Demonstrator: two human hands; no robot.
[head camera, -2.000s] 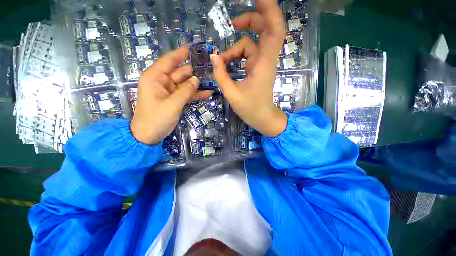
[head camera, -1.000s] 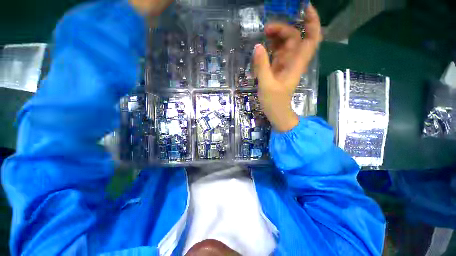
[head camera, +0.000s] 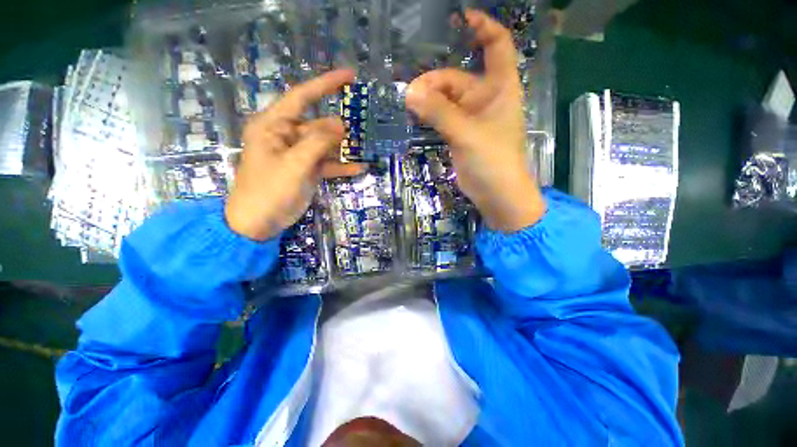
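My left hand (head camera: 284, 153) holds a small dark blue circuit board (head camera: 354, 122) upright by its edges, with pale yellow squares along it. My right hand (head camera: 489, 131) is just right of the board, apart from it, thumb and a finger close together, another finger raised. Whether its fingertips hold a tiny piece cannot be told. A greyish shiny patch (head camera: 421, 24), perhaps a sheet, shows beside the raised finger; whether it is held is unclear. Both hands are over a clear blister tray (head camera: 398, 281) of boards (head camera: 363, 223).
A fanned whitish sheet stack (head camera: 96, 166) lies left, with a clear packet (head camera: 13, 129) beyond it. A neat silver-grey sheet stack (head camera: 642, 179) lies right. A crinkled clear bag (head camera: 758, 179) is at far right. Another person's blue sleeve (head camera: 738, 301) shows lower right.
Since one second ago, my left hand has come back from the top edge and now holds a board. My right hand has moved slightly down; the blue item beside it no longer shows.
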